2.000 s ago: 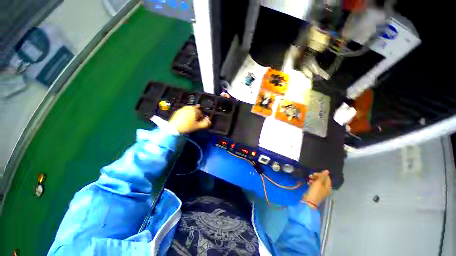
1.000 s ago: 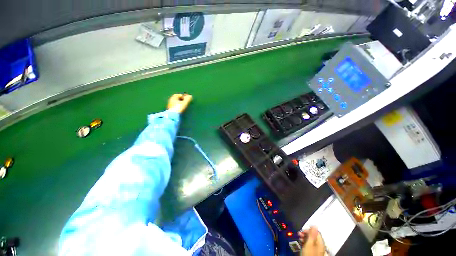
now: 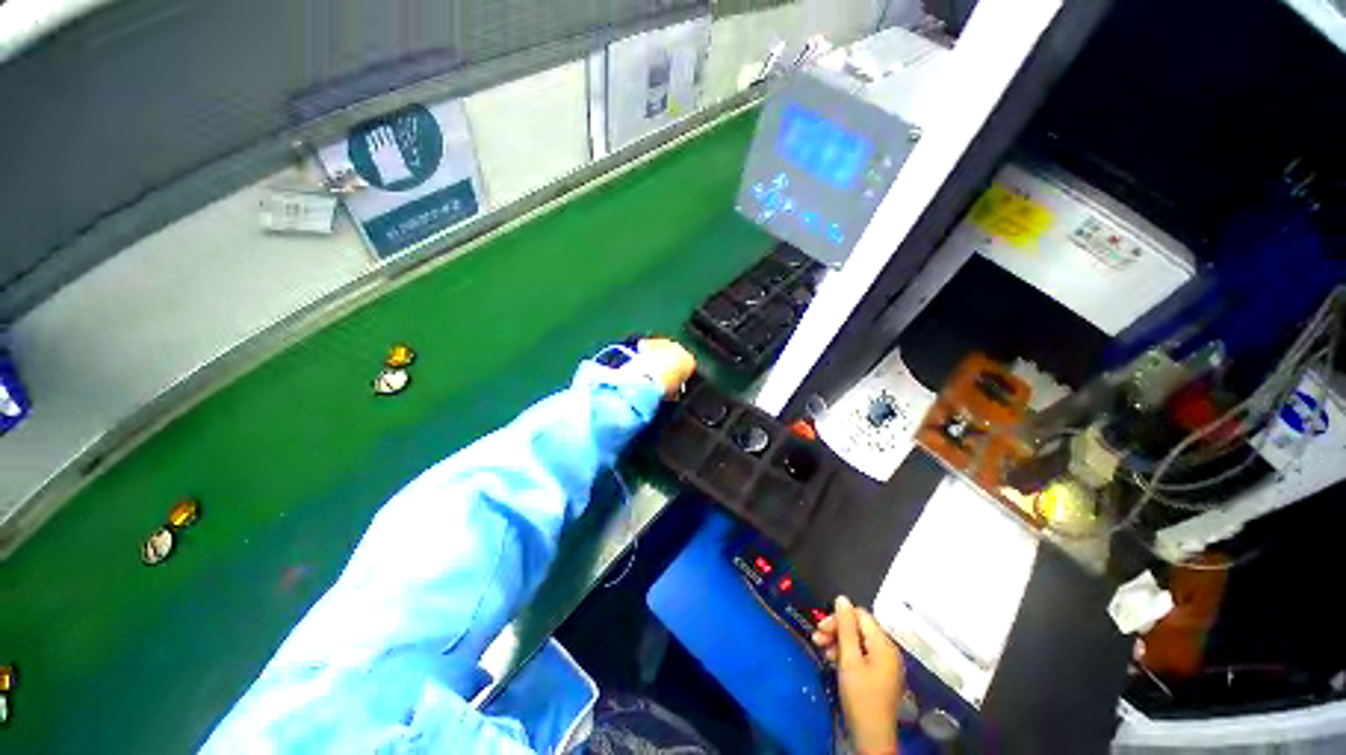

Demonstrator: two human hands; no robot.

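Note:
My left hand point(image 3: 669, 364) is over the far left end of the black parts tray point(image 3: 734, 479), fingers pointing down; whether it holds anything is hidden. The tray lies at the belt's edge and reaches onto the black machine table. Round units sit in some pockets, one with a silver rim point(image 3: 751, 440). My right hand point(image 3: 861, 659) is above the front edge of the control box point(image 3: 788, 593), fingers bent together; I cannot tell if something is between them. Orange fixtures point(image 3: 974, 416) stand under the machine head.
Round units with yellow-orange parts point(image 3: 391, 381) lie on the green belt point(image 3: 303, 457). A second black tray point(image 3: 757, 305) is behind the first. The white machine post point(image 3: 886, 192) carries a grey controller panel point(image 3: 827, 155). White paper point(image 3: 957, 583) lies on the machine table; hoses hang at right.
My left hand has moved right from over the open belt to the tray. My right hand shows more fully, at the control box's edge. The view has turned and shifted.

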